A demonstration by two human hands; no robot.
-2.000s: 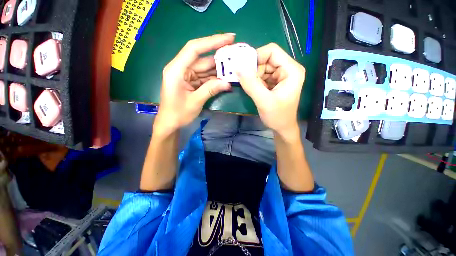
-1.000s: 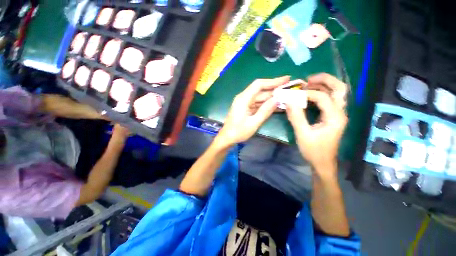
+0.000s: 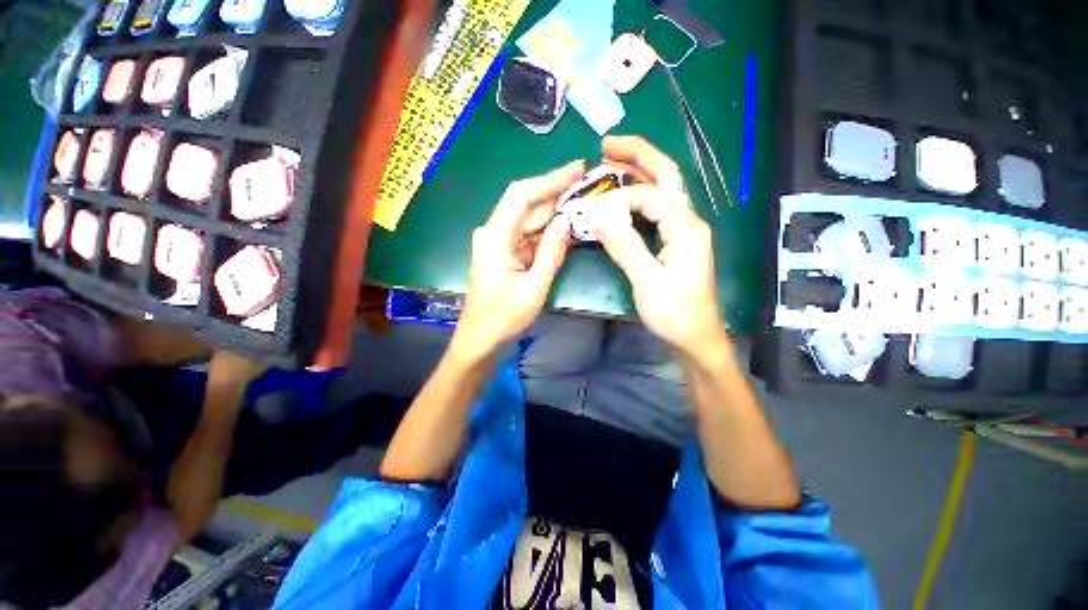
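A small watch case (image 3: pixel 583 215) is held between both hands above the green mat. It is tilted, with a whitish pad on its near face and an orange-yellow and dark inside showing at its upper edge. My left hand (image 3: pixel 519 256) grips its left side with thumb and fingers. My right hand (image 3: pixel 662 244) grips its right side. The fingers hide much of the case.
A black left tray (image 3: pixel 313 238) holds pink, white and blue units. Adhesive sheet (image 3: pixel 877 316) lies over the right tray (image 3: pixel 823 83). Tweezers (image 3: pixel 697 131), a dark watch unit (image 3: pixel 530 93) and pale-blue cloth (image 3: pixel 573 42) lie beyond my hands. Another person's arm (image 3: pixel 215 417) is at left.
Since two seconds ago, the case has gone from its flat pad face showing to a tilt showing its inside. The view has shifted, bringing more of the left tray, the cloth and another person into sight.
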